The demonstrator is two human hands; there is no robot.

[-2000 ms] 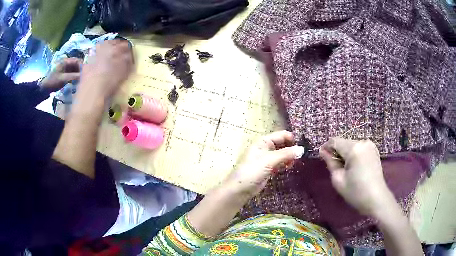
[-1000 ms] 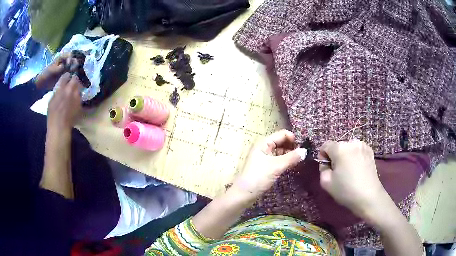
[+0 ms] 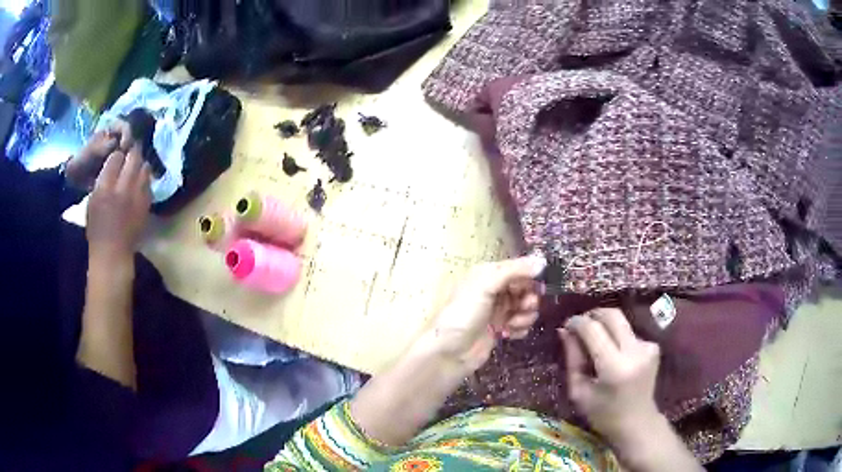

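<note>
A tweed coat (image 3: 637, 184) in burgundy, pink and grey lies on the right, with its maroon lining (image 3: 720, 341) turned out below. A small white label (image 3: 662, 312) shows on the lining. My left hand (image 3: 494, 309) pinches the coat's edge beside a small dark fastener (image 3: 554, 273). My right hand (image 3: 614, 369) is lower right of it, over the lining, with fingertips closed together; a needle in them cannot be made out. A pale thread (image 3: 637, 249) lies looped on the tweed.
Three thread cones (image 3: 268, 265) stand left of centre on the board-topped table (image 3: 369, 267). Small dark pieces (image 3: 328, 138) lie behind them. A second person's hands (image 3: 120, 175) hold dark stuff at a white-blue plastic bag (image 3: 175, 120). Black garments (image 3: 323, 37) lie at the far side.
My right hand has moved down, away from the coat's edge. The white label now shows. My left hand stays at the edge. The other person's hands moved left to the bag's opening.
</note>
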